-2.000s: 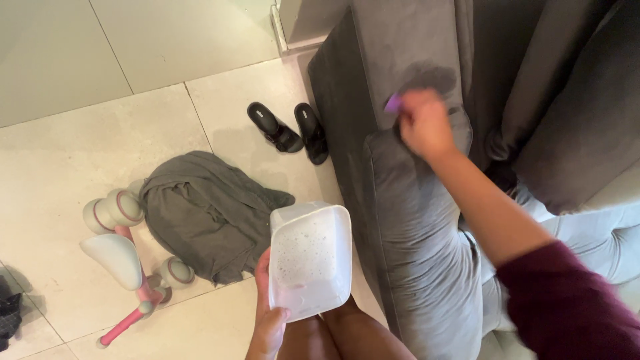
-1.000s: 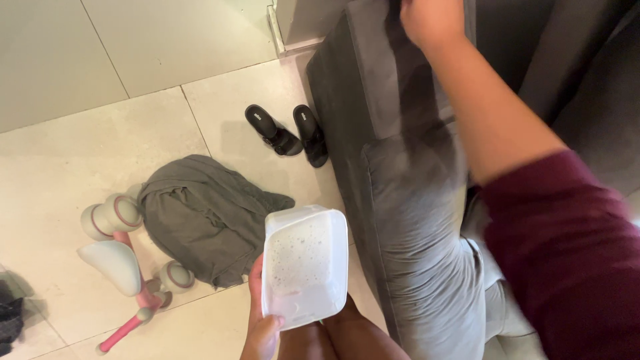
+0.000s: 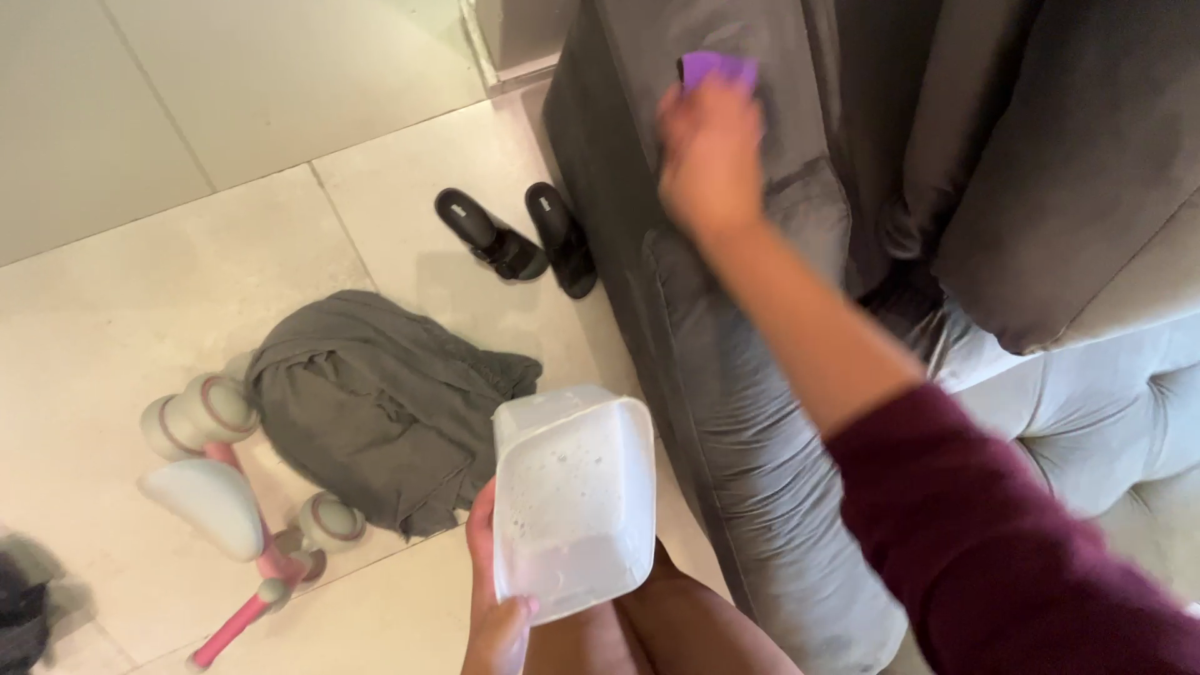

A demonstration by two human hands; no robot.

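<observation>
My left hand [image 3: 497,600] grips a translucent white plastic tub [image 3: 577,506] by its side, low in the middle of the view. Bits of foam or droplets show inside the tub. My right hand [image 3: 712,155], blurred, holds a purple cloth or sponge [image 3: 717,70] against the top of the grey velvet sofa arm [image 3: 797,469]. Beyond my fingers the fabric looks darker in places. Most of the purple thing is hidden by my hand.
A crumpled grey cloth [image 3: 375,403] lies on the tiled floor beside a pink and white child's ride-on toy [image 3: 211,506]. Black sandals [image 3: 497,248] stand by the sofa. Cushions [image 3: 1078,169] rest at the right. A dark item [image 3: 19,609] lies at the lower left.
My right hand moved up along the sofa arm to the top edge of the view, then back down. My left hand keeps hold of the tub in about the same place.
</observation>
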